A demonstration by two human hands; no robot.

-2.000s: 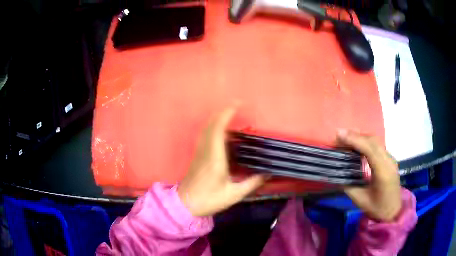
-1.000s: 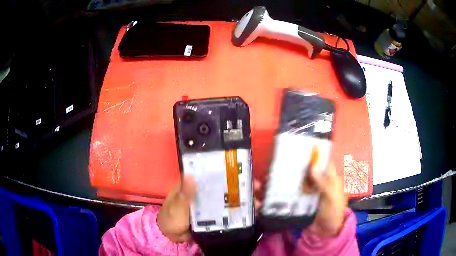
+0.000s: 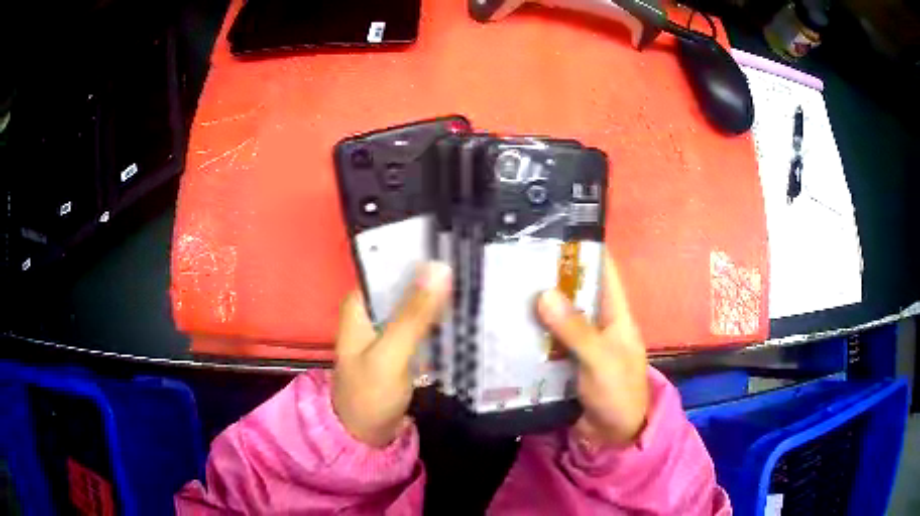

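A fanned stack of several open-backed smartphones [image 3: 514, 262] is held upright above the front of the orange-red mat [image 3: 303, 181]. The front unit shows camera holes, a white label and an orange flex cable. My left hand [image 3: 383, 363] grips the left side of the stack, its thumb over the phones' edges. My right hand [image 3: 605, 363] grips the right side, its thumb on the front unit's label. The leftmost phone [image 3: 378, 197] tilts outward to the left. The fingers behind the stack are hidden.
A black phone stack [image 3: 323, 25] with a white sticker lies at the mat's back left. A barcode scanner [image 3: 615, 12] and a mouse [image 3: 718, 86] are at the back right. Paper with a pen [image 3: 796, 151] lies right. Dark units [image 3: 131, 131] are left. Blue crates [image 3: 111, 403] flank below.
The phones held apart in my two hands one second ago are now together in one fanned stack between both hands. The view has shifted, so the scanner sits nearer the top edge.
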